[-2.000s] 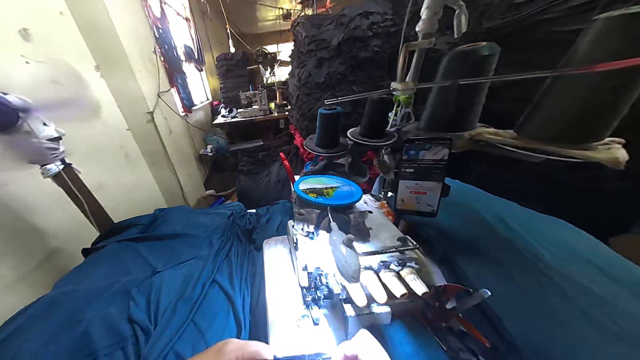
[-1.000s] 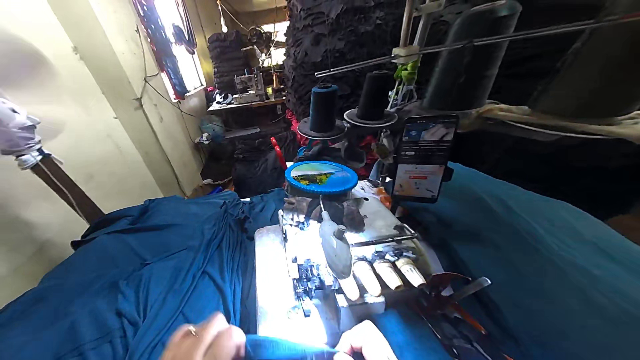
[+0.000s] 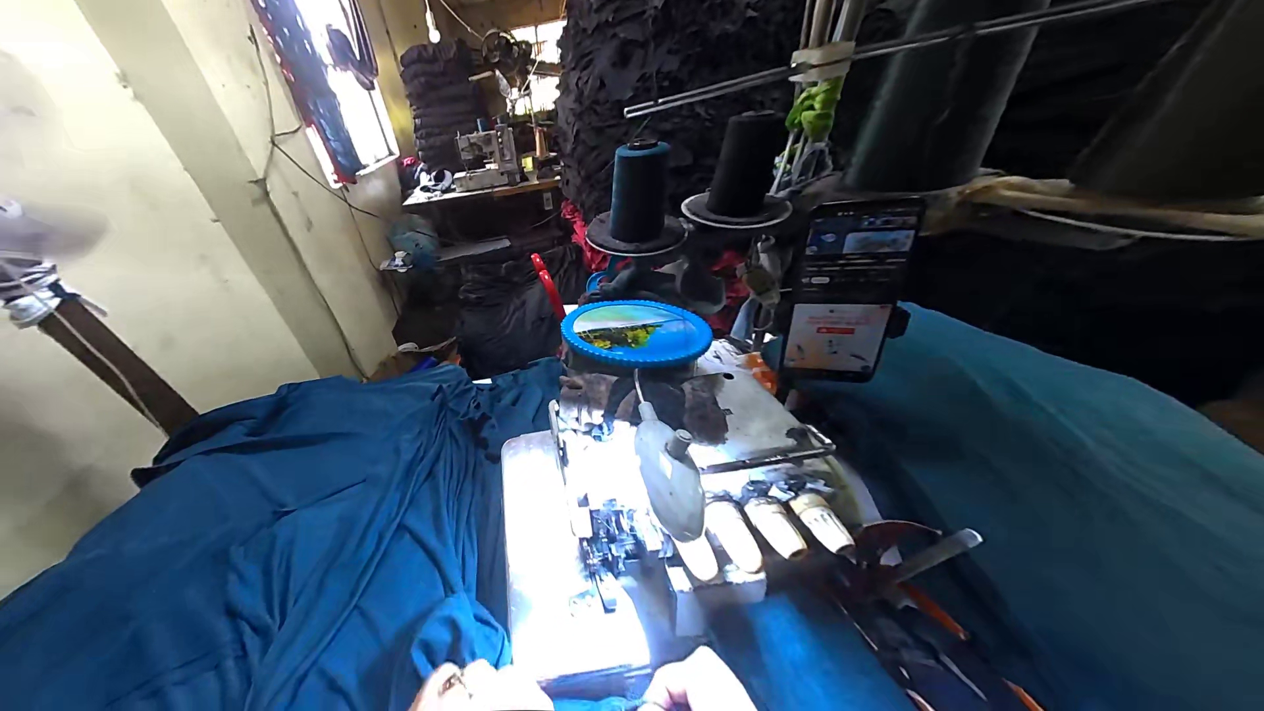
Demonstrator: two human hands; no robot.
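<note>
My left hand and my right hand are at the bottom edge, partly cut off, in front of an overlock sewing machine. Between them a strip of blue fabric runs at the near edge of the machine's bright plate, its ends in their fingers. The presser foot and needle area lies beyond the hands, strongly lit. A lamp hangs over it, beside a row of pale tension knobs. More blue fabric is heaped on the left.
Scissors and other tools lie right of the machine. A phone stands upright behind, near thread cones on a stand. Teal fabric spreads at right. A fan is at far left, and another sewing machine stands at the back.
Since one second ago, my left hand has lowered toward the bottom edge. The blue fabric between my hands shows less than it did then.
</note>
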